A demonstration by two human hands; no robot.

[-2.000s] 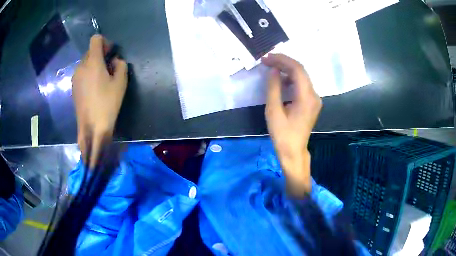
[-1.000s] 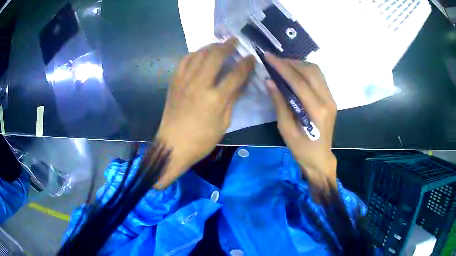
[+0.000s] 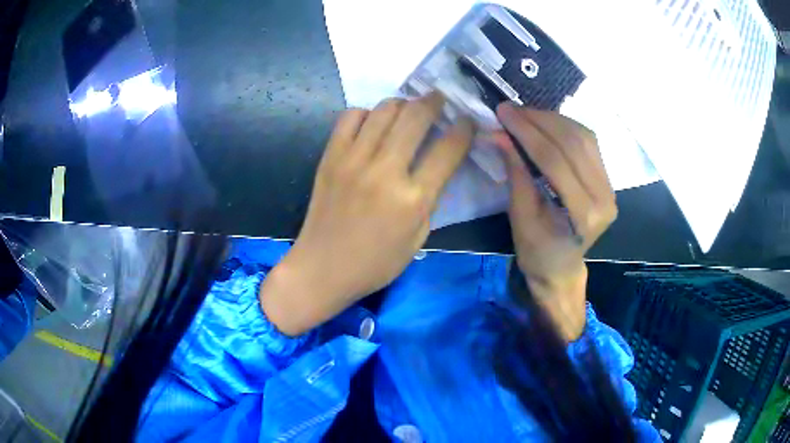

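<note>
A black panel with a pale ring lies on white sheets at the top centre. A clear film with pale strips lies over its left part. My right hand holds dark tweezers like a pen, their tip over the film and the panel's lower left edge. My left hand rests flat on the film and sheet left of the tweezers. Its fingertips are blurred, and I cannot tell whether they grip the film.
A second black panel lies on clear glossy film at the left. A slotted white sheet hangs over the bench at the right. A dark teal crate stands below the edge at right, a clear plastic bag at left.
My left hand has come from the left side of the bench to the film. My right hand now holds the tweezers. The slotted sheet has come into view at the right.
</note>
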